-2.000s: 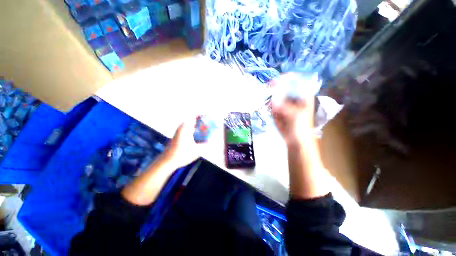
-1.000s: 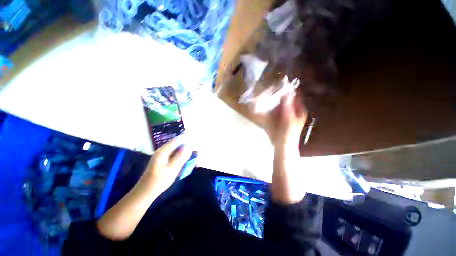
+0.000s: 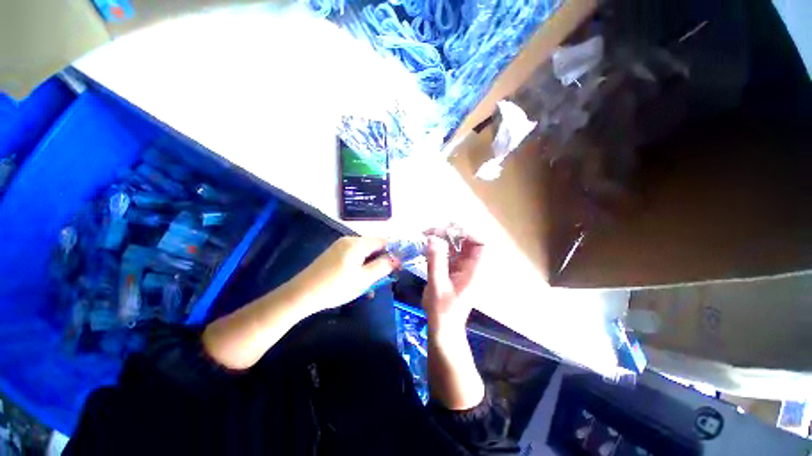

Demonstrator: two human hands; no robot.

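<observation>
My left hand (image 3: pixel 352 270) is above my lap at the table's front edge, its fingers shut on a small blue-and-clear retail pack (image 3: pixel 407 250). My right hand (image 3: pixel 451 267) meets it from the right, thumb and fingers closed around a pale coiled cable (image 3: pixel 456 237) at the pack's clear end. Blur and glare hide how far the cable is inside the pack. The smartphone (image 3: pixel 365 189) lies flat on the white table (image 3: pixel 258 98) just beyond my hands, its upper part under clear plastic.
The cable pile (image 3: pixel 436 44) is at the back. The large right-hand carton (image 3: pixel 534 205) holds loose clear plastic and a white scrap (image 3: pixel 511 127). A large blue tote (image 3: pixel 53 178) of packs is at left. A small blue basket (image 3: pixel 411 343) is under the table edge.
My right hand has come back from the right carton's edge to my left hand. My left hand has moved off the phone's lower edge, still holding the pack. The camera view has shifted.
</observation>
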